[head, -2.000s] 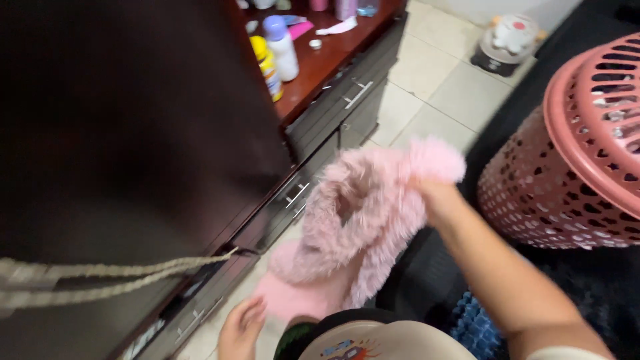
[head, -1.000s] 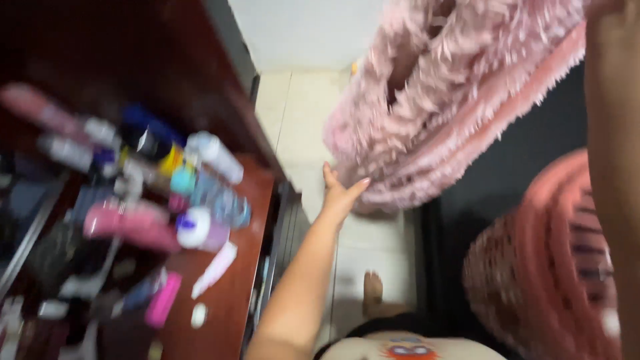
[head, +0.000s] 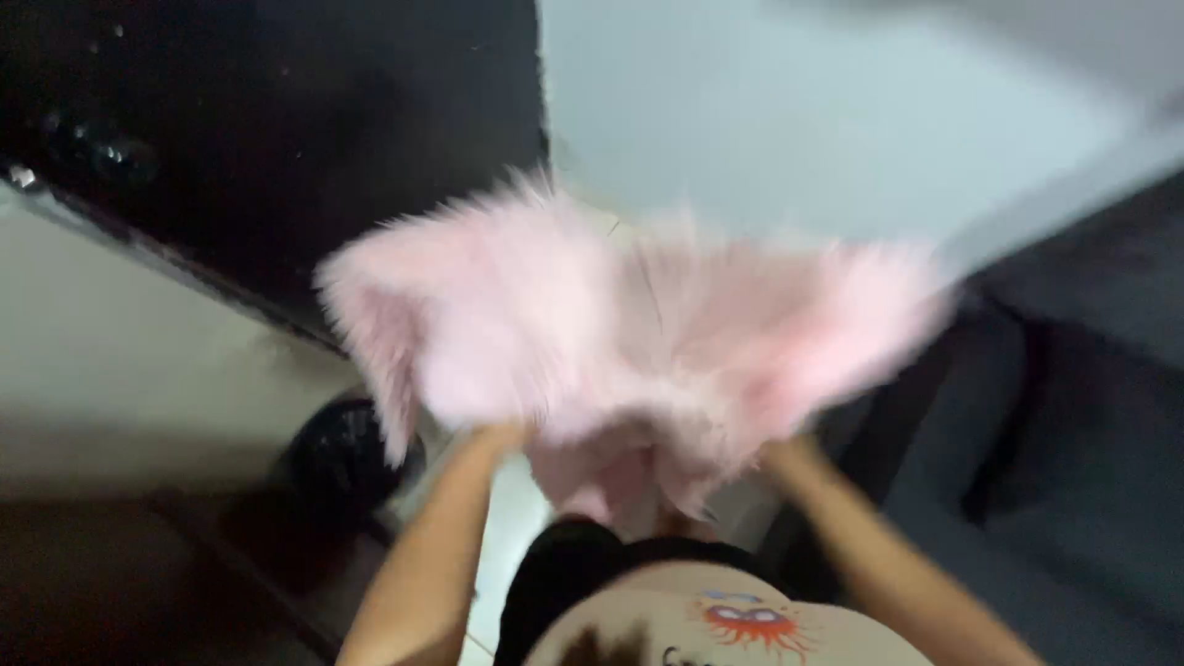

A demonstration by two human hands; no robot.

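Observation:
A fluffy pink faux-fur piece, blurred by motion, (head: 573,324) spreads across the middle of the head view, with a fold hanging down at its left and a dip in its lower middle. My left hand (head: 509,435) is at its lower left edge, the fingers hidden by the fur. At the lower right edge my right hand (head: 782,453) meets it, its fingers hidden too. Both forearms reach up from the bottom, and the fur hangs between them in front of my body.
A dark, glossy panel (head: 277,120) fills the upper left. Beyond the fur is a pale wall or surface (head: 786,120). Dark fabric or padding (head: 1091,416) lies at the right. A round black object (head: 347,453) stands at the left, beside brown flooring or furniture.
The pink fur, upper right a second ago, is now in the middle, between both hands. My left hand was apart with fingers spread and is now at the fur. The view has swung away from the dresser.

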